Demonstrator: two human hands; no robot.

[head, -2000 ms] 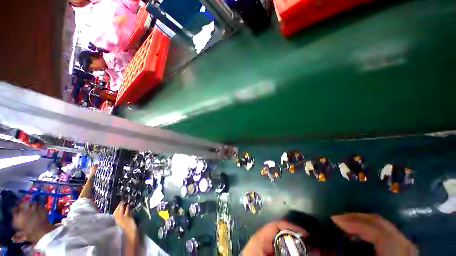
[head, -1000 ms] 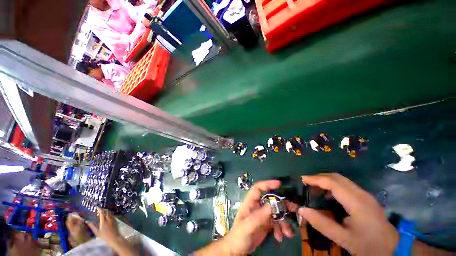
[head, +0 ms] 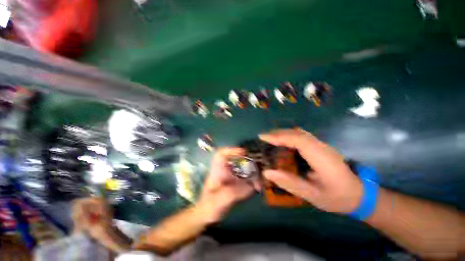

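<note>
The picture is blurred. My left hand (head: 224, 178) holds a small round unit (head: 243, 167) with a silver rim and a pale middle between its fingers. My right hand (head: 316, 171), with a blue wrist strap (head: 366, 192), is beside it, with thumb and fingers around a dark, blurred thing next to the unit; I cannot tell whether it grips it. The orange-red fixture (head: 279, 198) lies under my right hand, partly hidden. A row of round circuit boards (head: 259, 98) lies beyond my hands, and a single one (head: 205, 142) lies nearer.
A jagged white piece (head: 368, 102) lies right of the row. A plastic bag (head: 184, 178) with yellowish contents lies left of my hands. Metal cylinders and dark parts cluster farther left. Another person's hand (head: 97, 219) is at the lower left. A metal upright (head: 102, 81) crosses the bench.
The view has shifted, so the bench things sit farther left and higher. My hands, lower and partly cut off at first, are fully in view and closer together around the unit.
</note>
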